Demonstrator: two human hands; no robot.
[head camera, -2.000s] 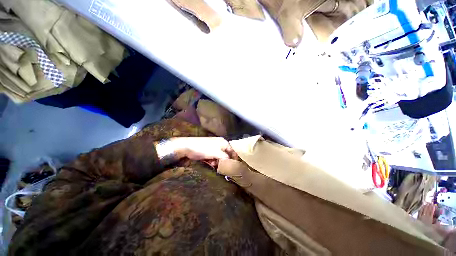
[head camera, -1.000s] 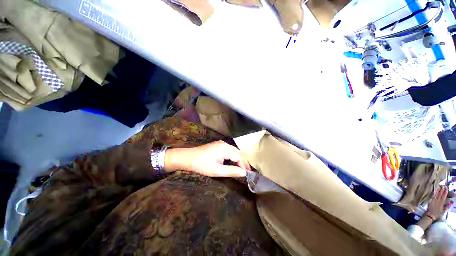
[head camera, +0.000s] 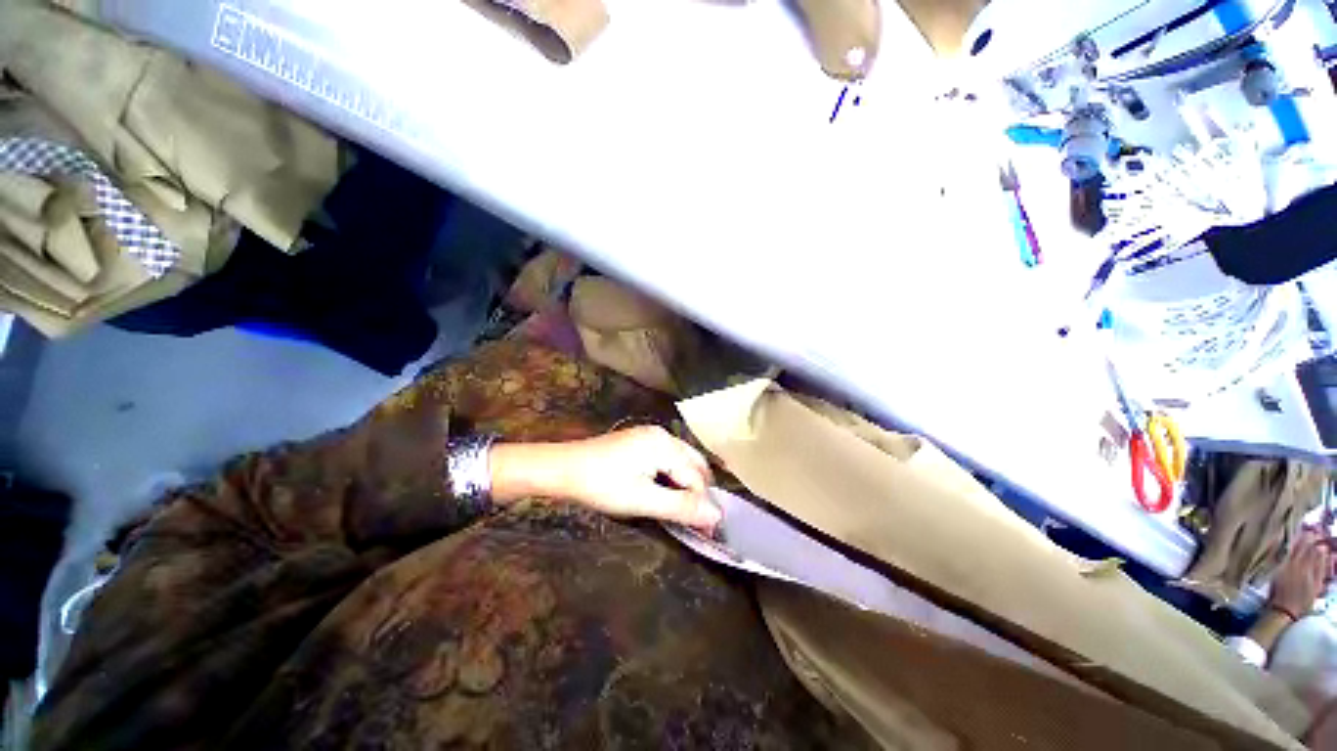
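My left hand (head camera: 631, 477), with a silvery band at the wrist, is over my lap. Its fingers and thumb pinch the near end of a long pale strip (head camera: 821, 561) on the garment. The tan-brown garment piece (head camera: 938, 506) runs from the hand along the table's front edge to the lower right. Its upper flap is lighter tan and a darker brown part (head camera: 953, 682) lies below the pale strip. The fingertips are partly hidden at the cloth. My right hand is not in view.
White table (head camera: 704, 220) with brown pieces (head camera: 843, 37) at its back. Sewing machine parts (head camera: 1085, 140), snips (head camera: 1022, 220), label tapes (head camera: 1202, 316) and orange-red scissors (head camera: 1154, 467) are at right. Khaki pile (head camera: 161, 132) at left. Another person's hand (head camera: 1301, 575) at the right edge.
My left hand stays near the same spot, still pinching. More of the pale strip shows along the garment than before. The view has shifted, and the machine and scissors appear farther right than at first.
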